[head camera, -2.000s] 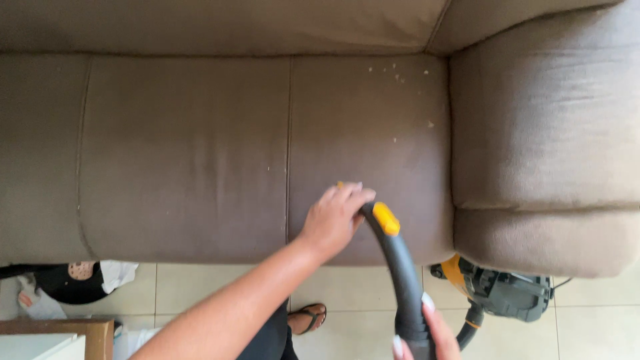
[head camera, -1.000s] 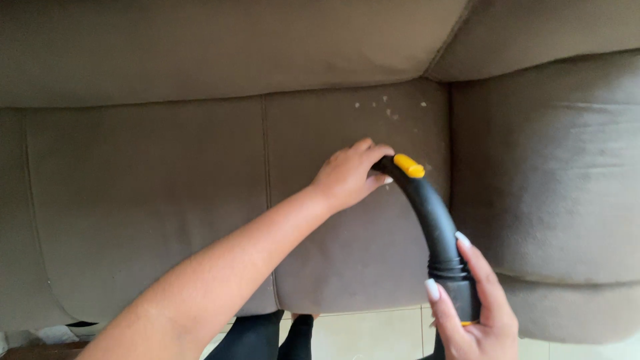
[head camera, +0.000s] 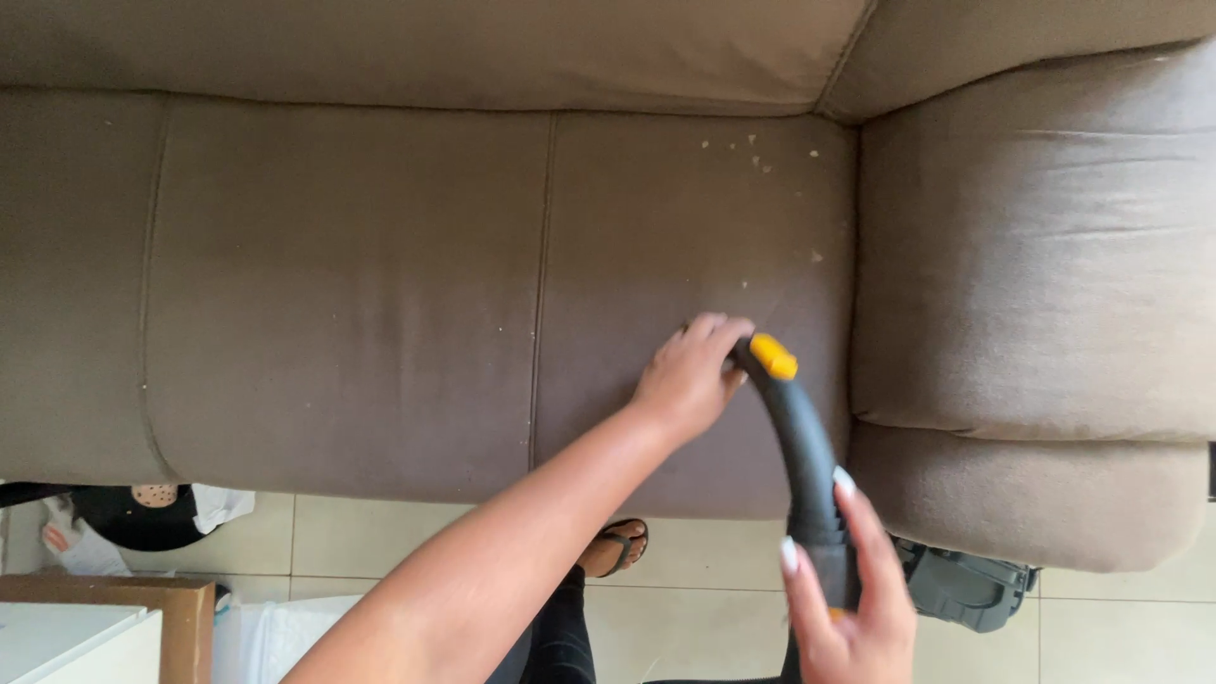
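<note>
A curved black vacuum cleaner handle (head camera: 806, 442) with a yellow slider (head camera: 774, 356) slants over the right seat of a brown fabric sofa (head camera: 361, 285). My left hand (head camera: 689, 375) is closed around its upper end, whose tip is hidden by the fingers. Lower down, my right hand (head camera: 855, 598) grips the ribbed cuff where the hose joins. Pale crumbs (head camera: 755, 152) lie scattered near the back corner of that seat, beyond my left hand.
The sofa's armrest (head camera: 1035, 266) rises at the right. A grey vacuum body (head camera: 969, 581) stands on the tiled floor below it. A wood-edged white furniture piece (head camera: 185, 622) is at lower left, and a sandalled foot (head camera: 617, 548) is below the seat.
Against one second ago, both hands and the vacuum handle are nearer the sofa's front edge, farther from the crumbs. The view has shifted, showing more floor.
</note>
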